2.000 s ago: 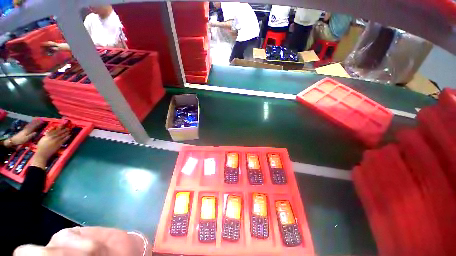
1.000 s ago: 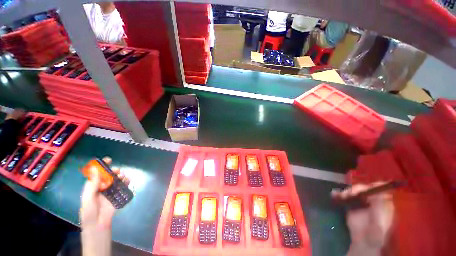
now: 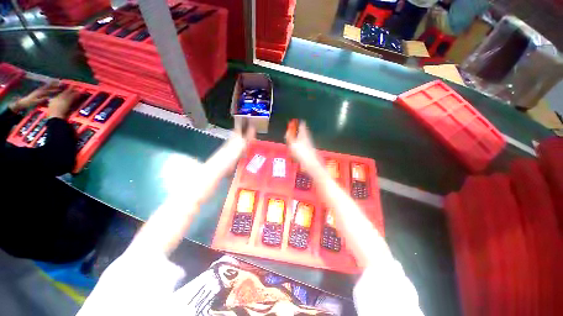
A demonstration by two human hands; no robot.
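Observation:
A red tray lies on the green bench in front of me. Keypad mobile phones with orange screens lie face up in its pockets, some partly covered by my right forearm. Two pockets at the back left hold only pale rectangles. My left hand is blurred at the tray's back left edge, just in front of a small carton; a dark patch shows at its fingertips. My right hand is blurred over the tray's back edge, its fingers on a phone with a small orange part showing.
Blue and dark blocks fill the carton. Red tray stacks stand at back left and right. An empty red tray lies at back right. A pale post rises left of the carton. Another person's dark-sleeved arms reach over a tray at left.
My left hand has moved right and forward from the left bench; my right hand has moved left from beside the right stack. The view has shifted, and the neighbour's hands are back over their tray.

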